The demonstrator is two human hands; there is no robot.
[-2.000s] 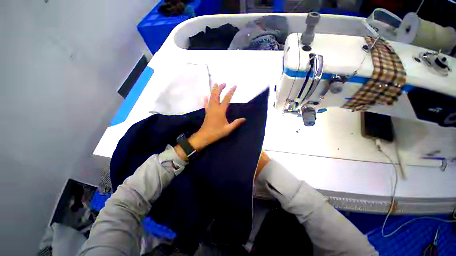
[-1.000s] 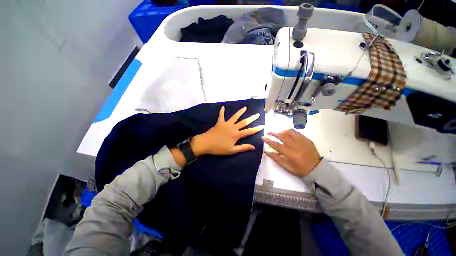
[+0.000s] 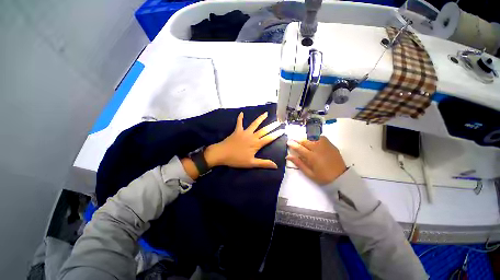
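Note:
The navy shell fabric [image 3: 219, 197] lies over the table's front and hangs off its edge. Its right edge runs up to the presser foot area [image 3: 294, 116] of the sewing machine [image 3: 351, 57], where a light shines. My left hand [image 3: 245, 146] lies flat on the fabric, fingers spread, just left of the needle area. My right hand [image 3: 319, 159] rests at the fabric's right edge, in front of the foot, fingertips at the edge. I cannot tell whether it grips the cloth. A pale panel [image 3: 183, 87] lies behind the navy fabric.
A smartphone [image 3: 402, 140] with a white cable lies right of the needle. Plaid cloth [image 3: 408, 76] wraps the machine arm. A thread cone [image 3: 471, 27] stands behind. Dark and grey pieces [image 3: 219, 26] lie in the trough. A measuring tape [image 3: 312, 221] runs along the front edge. Blue crates show below.
My right hand has come from under the fabric's edge to the table beside the foot. My left hand and the fabric's top corner are now at the foot. The view has shifted right.

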